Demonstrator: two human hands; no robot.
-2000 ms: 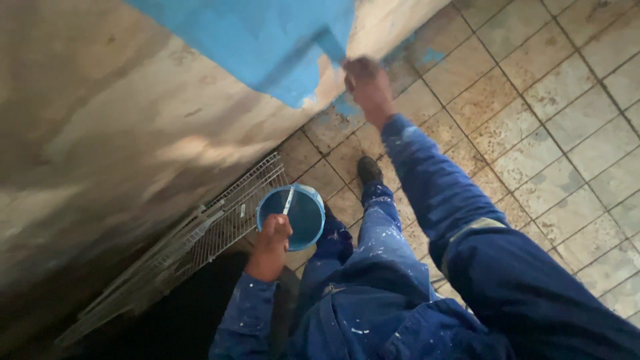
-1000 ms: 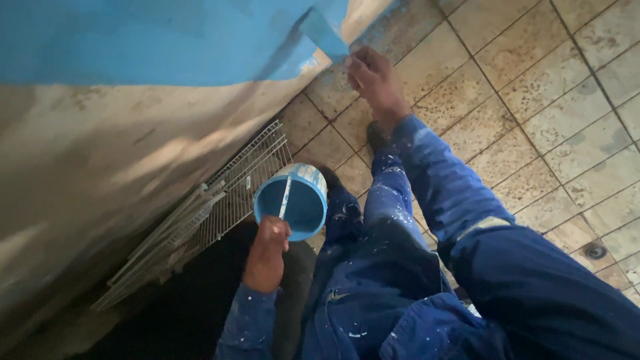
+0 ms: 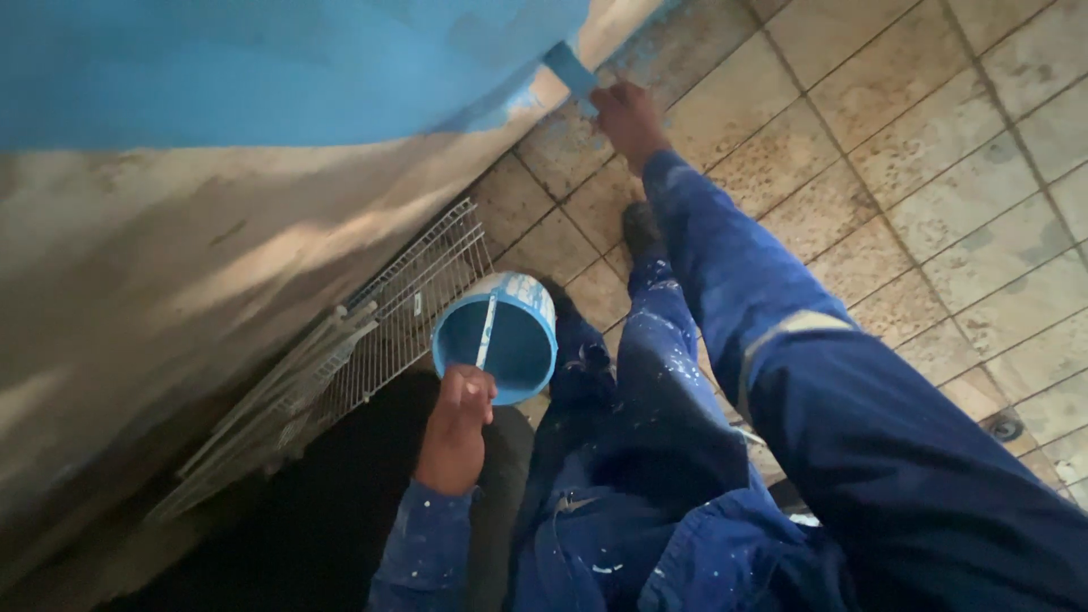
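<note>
My left hand [image 3: 457, 425] is closed on the paint-splashed handle [image 3: 486, 330] of a bucket. The bucket [image 3: 551, 340] has a blue rim, blue inside and white, blue-streaked outer sides. It hangs just beyond that hand. At the upper middle my right hand [image 3: 629, 119] grips a blue paintbrush [image 3: 569, 70], whose far end is at or close to the lower wall; contact cannot be told. Blue paint [image 3: 280, 76] covers the upper part of the wall as seen, and a bare beige strip [image 3: 255, 229] runs beside it.
White wire racks [image 3: 399, 314] lean along the wall, left of the bucket. Stained beige floor tiles [image 3: 790, 144] extend to the right, with a small round drain [image 3: 1005, 427] near the right edge. My dark shoe [image 3: 639, 228] stands on the tiles.
The brush was seen as a blurred dark blue shape against the wall; its angle has changed since. My left hand has kept hold of the bucket handle. The view has shifted somewhat.
</note>
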